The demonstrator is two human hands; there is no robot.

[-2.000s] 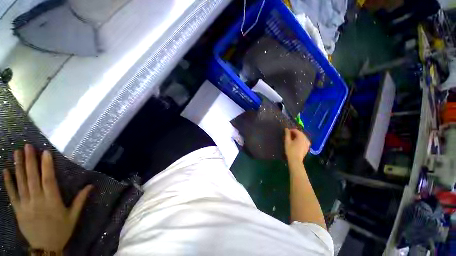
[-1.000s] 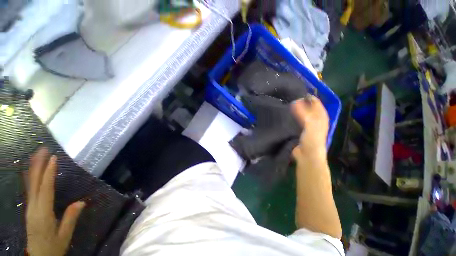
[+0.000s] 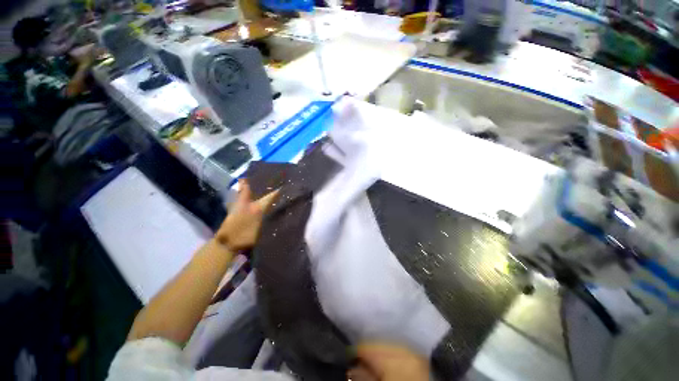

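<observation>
A dark fabric panel with a pale grey-white side lies folded and curved in front of me, over another dark speckled panel that reaches to the machine head. My left hand is at the upper left edge of the dark fabric, thumb over it and the other fingers partly hidden. My right hand, blurred and cut by the bottom edge, grips the fabric's lower edge. The needle area is lit but blurred.
The white sewing machine head stands at right. A blue lettered strip lies beyond the fabric. Another grey machine stands at upper left, with a person beyond it. A white board is at left.
The view has swung left and up from the blue basket to the machine table. My right hand has left the basket and is at the fabric; my spread left hand is now at the fabric's far edge.
</observation>
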